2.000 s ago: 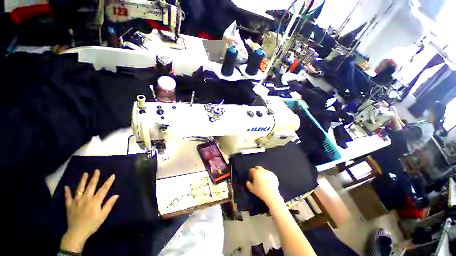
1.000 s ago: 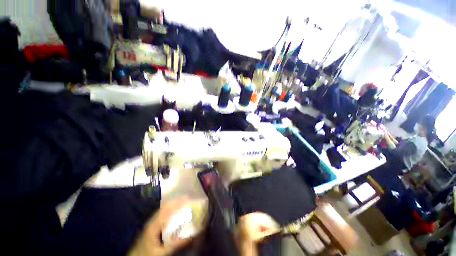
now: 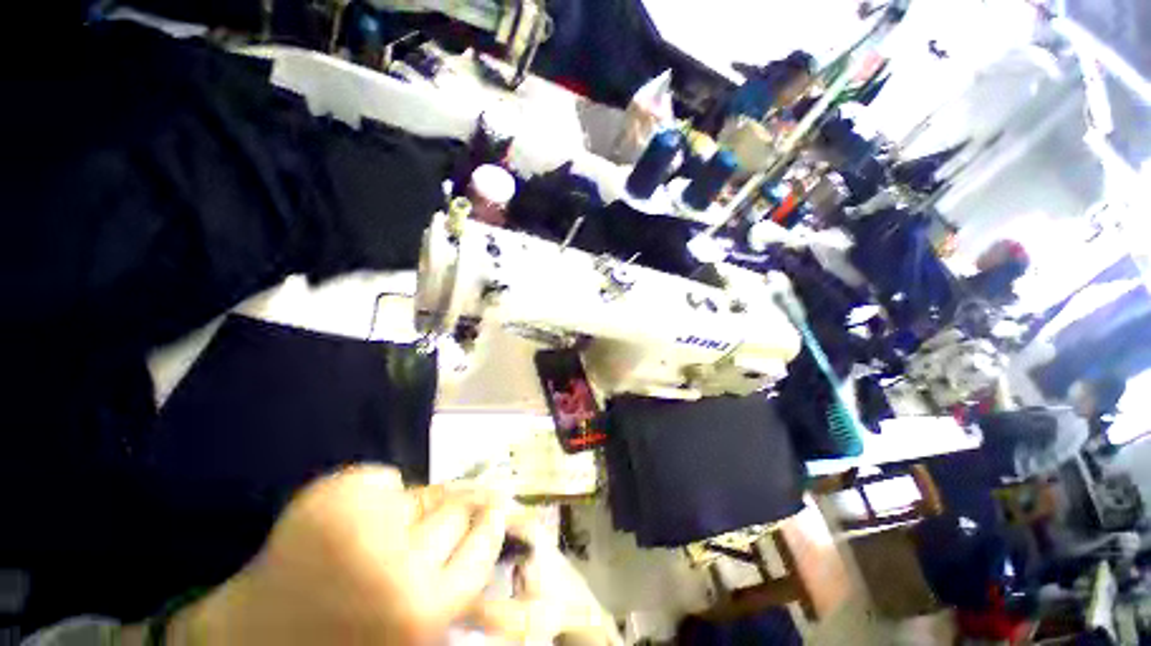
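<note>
My left hand (image 3: 379,555) and my right hand (image 3: 549,591) meet, blurred, at the front edge of the machine bed (image 3: 492,442). Their fingers close around a small dark piece (image 3: 514,549), mostly hidden by them. A black cloth panel (image 3: 297,404) lies flat left of the bed, its right edge by the presser foot (image 3: 442,353). The white sewing machine head (image 3: 606,303) stands behind. Stacked dark panels (image 3: 707,467) lie under its right end.
A lit smartphone (image 3: 572,400) lies on the bed beside the stack. A large dark garment heap (image 3: 164,189) fills the left and back. A teal basket (image 3: 827,379) stands at the right. Thread cones (image 3: 654,164) and a white-topped cone (image 3: 490,189) stand behind the head.
Both hands have left the flat panel and the stack and come together in front. The longer dark cloth between them a second ago no longer shows. The view has shifted and tilted.
</note>
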